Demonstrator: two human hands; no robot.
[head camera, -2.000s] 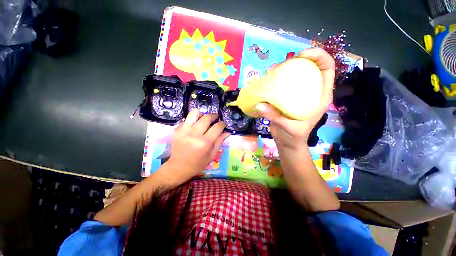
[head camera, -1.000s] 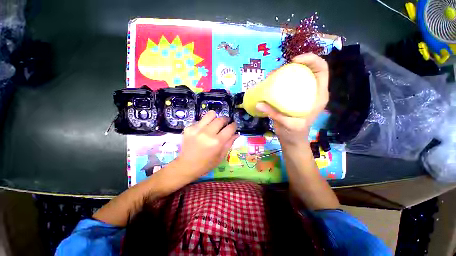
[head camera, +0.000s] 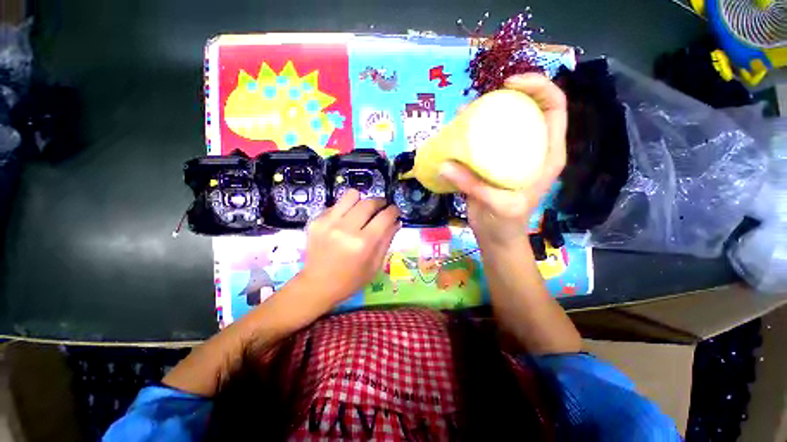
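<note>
My right hand (head camera: 528, 186) grips a pale yellow squeeze bottle (head camera: 487, 142), its nozzle pointing left and down at a black housing (head camera: 417, 200) in the row. My left hand (head camera: 352, 242) rests with its fingertips on the lower edge of the neighbouring black housing (head camera: 360, 175); whether the fingers pinch anything is hidden. More black housings (head camera: 300, 192) stand side by side to the left, some with a yellow dot. Another housing at the right end is partly hidden by my right hand. The row lies across the cartoon-printed board (head camera: 285, 52).
A dark-red pile (head camera: 505, 53) lies at the board's top right. Small black strips (head camera: 545, 240) lie below a matt black heap (head camera: 591, 147) beside a clear plastic bag (head camera: 682, 181). A yellow and blue fan (head camera: 749, 34) is top right. Cartons (head camera: 647, 375) stand below the bench edge.
The view has shifted, so the board sits further left and straighter. Against the row, my left hand has moved rightward, from the second housing to the third. The bottle is still in my right hand.
</note>
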